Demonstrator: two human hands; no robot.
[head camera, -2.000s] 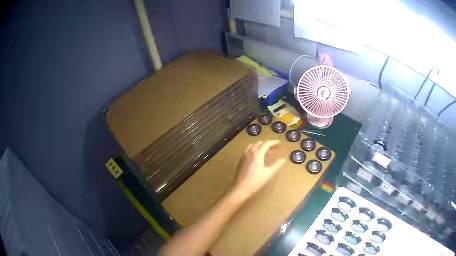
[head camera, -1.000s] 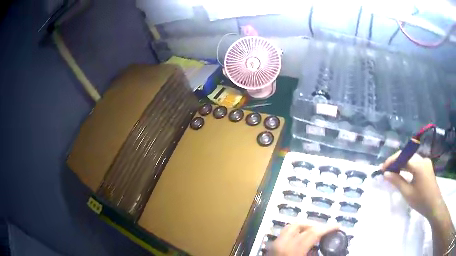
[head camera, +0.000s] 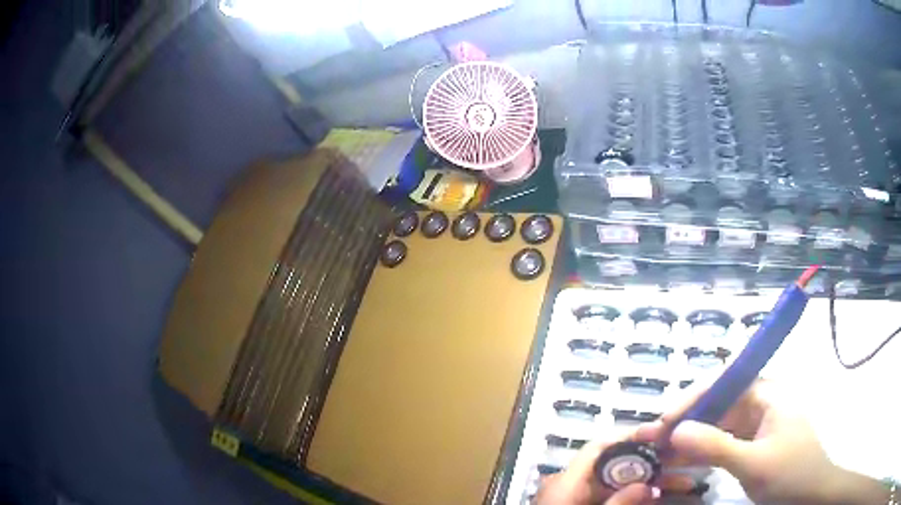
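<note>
My left hand, cut off by the bottom edge, holds a round black-rimmed component with a silvery centre facing up. My right hand grips a thick dark-blue pen-like tool with a red end. The tool slants down to the left, its lower end at the component's rim; exact contact is hard to tell. Both hands are over the white parts tray, whose pockets hold rows of components. The cardboard sheet carries several components along its back edge.
Stacked cardboard layers stand left of the sheet. A pink desk fan and a yellow packet are behind it. Clear plastic blister trays are stacked behind the white tray. A thin dark wire hangs at the right.
The tool in my right hand has moved left and down from the tray's right part to the component in my left hand. The view has shifted slightly.
</note>
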